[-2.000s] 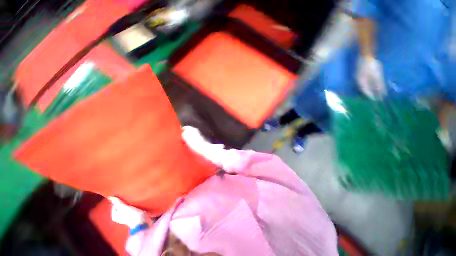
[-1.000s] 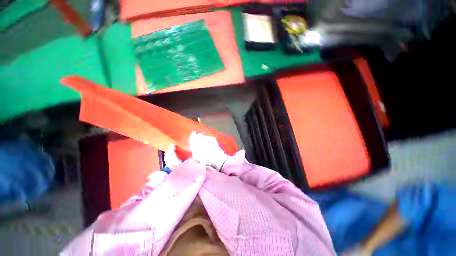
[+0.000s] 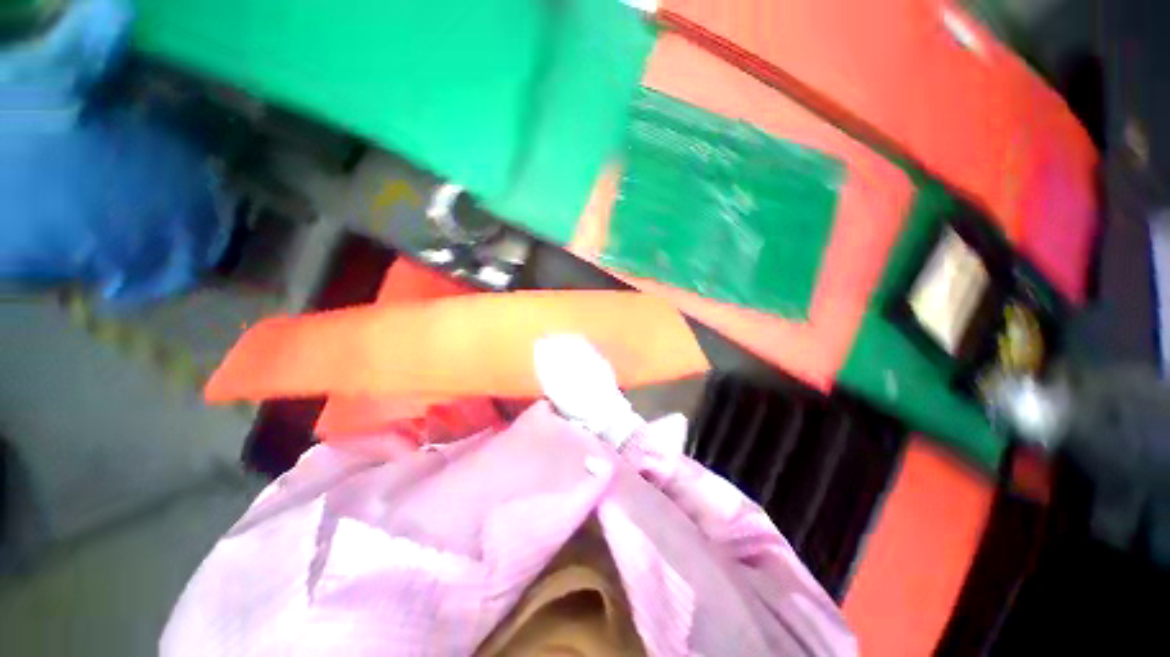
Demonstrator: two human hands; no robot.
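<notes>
My right hand (image 3: pixel 580 380), in a white glove, is on the near edge of a bent red-orange separator sheet (image 3: pixel 423 344). The sheet is over a black bin (image 3: pixel 272 436) at the left; more red shows in and around that bin. My left hand is out of sight, hidden by the sheet and my sleeve. A green circuit board (image 3: pixel 725 205) lies on a salmon-red sheet (image 3: pixel 873 212) on the bench, its details blurred.
The green bench (image 3: pixel 385 77) crosses the top. A ridged black bin (image 3: pixel 783 449) with red inside is at right. Small trays (image 3: pixel 949 289) sit on the bench's right part. A round metal item (image 3: pixel 449 212) is near the left bin. A person in blue (image 3: pixel 103 180) is at far left.
The view has swung left. The sheet has moved over the left bin and shows broader and flatter. My left hand has passed out of sight; my right stays on the sheet.
</notes>
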